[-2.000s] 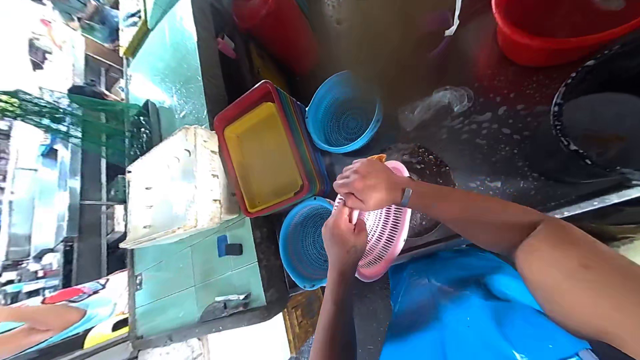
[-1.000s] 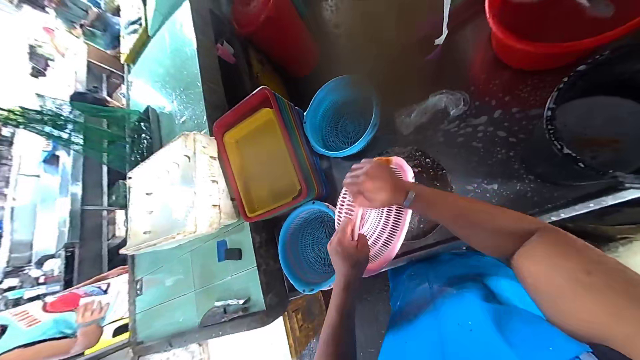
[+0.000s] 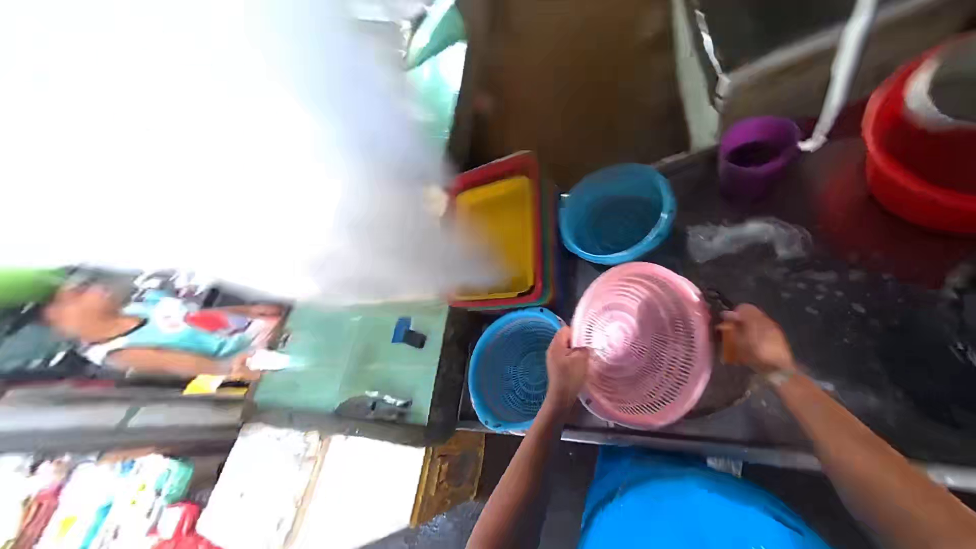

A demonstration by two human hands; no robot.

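Note:
A round pink plastic colander [image 3: 644, 347] is tilted above the dark wet surface, its inside towards me. My left hand [image 3: 568, 370] grips its left rim. Beyond its right rim, my right hand [image 3: 756, 339] holds a small orange object [image 3: 730, 343], perhaps a brush; its exact kind is unclear. A blue plastic basket [image 3: 512, 374] sits just left of my left hand. Farther back is another blue basket [image 3: 619, 217], beside a stack of rectangular baskets with a yellow one [image 3: 499, 236] inside a red one.
A red tub [image 3: 915, 171] and a purple container [image 3: 755, 152] stand at the back right. Clear plastic [image 3: 751, 238] lies on the dark surface. A green tiled counter [image 3: 347, 343] is at left, with a person [image 3: 152, 328] beyond it. The surface's metal front edge [image 3: 762, 455] runs before me.
My right hand has moved from over the pink colander to its right side, where the orange object shows in it. The colander now faces me more fully. The view has shifted.

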